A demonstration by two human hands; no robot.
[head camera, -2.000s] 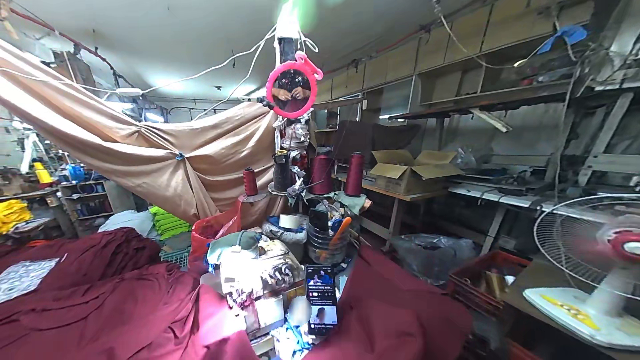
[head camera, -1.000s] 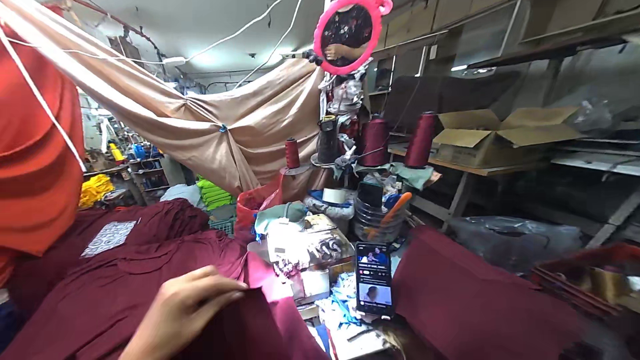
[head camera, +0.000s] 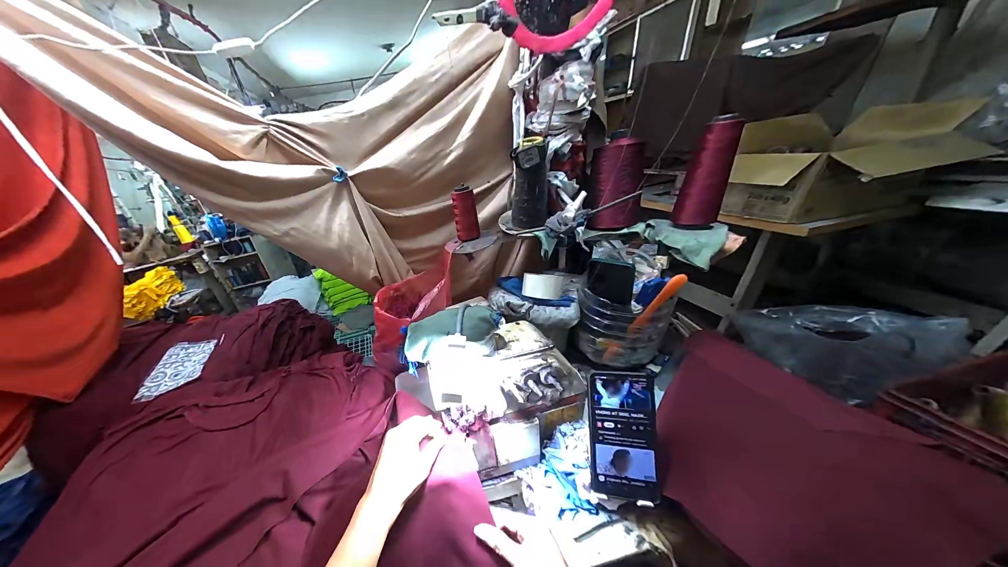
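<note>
Maroon fabric (head camera: pixel 441 512) runs up to the needle area of a sewing machine (head camera: pixel 512 378), brightly lit by its lamp. My left hand (head camera: pixel 405 457) pinches this fabric between thumb and fingers, just left of the presser foot area. Lower down, my right hand (head camera: pixel 524 539) lies at the fabric's right edge with thumb and fingers apart; its fingers are partly washed out by glare. A smartphone (head camera: pixel 622 437) with a lit screen stands right of the machine, beside white and blue scraps (head camera: pixel 559 472).
Maroon garments (head camera: pixel 236 449) pile up on the left, and more maroon cloth (head camera: pixel 819 465) lies on the right. Thread cones (head camera: pixel 709 169) stand behind the machine. A clear tub (head camera: pixel 622 339) holds an orange-handled tool. Further right are a cardboard box (head camera: pixel 795 185) and a red crate (head camera: pixel 937 409).
My left hand has moved from the near cloth up beside the machine's needle area. My right hand has come into view at the bottom. The view has turned and moved closer.
</note>
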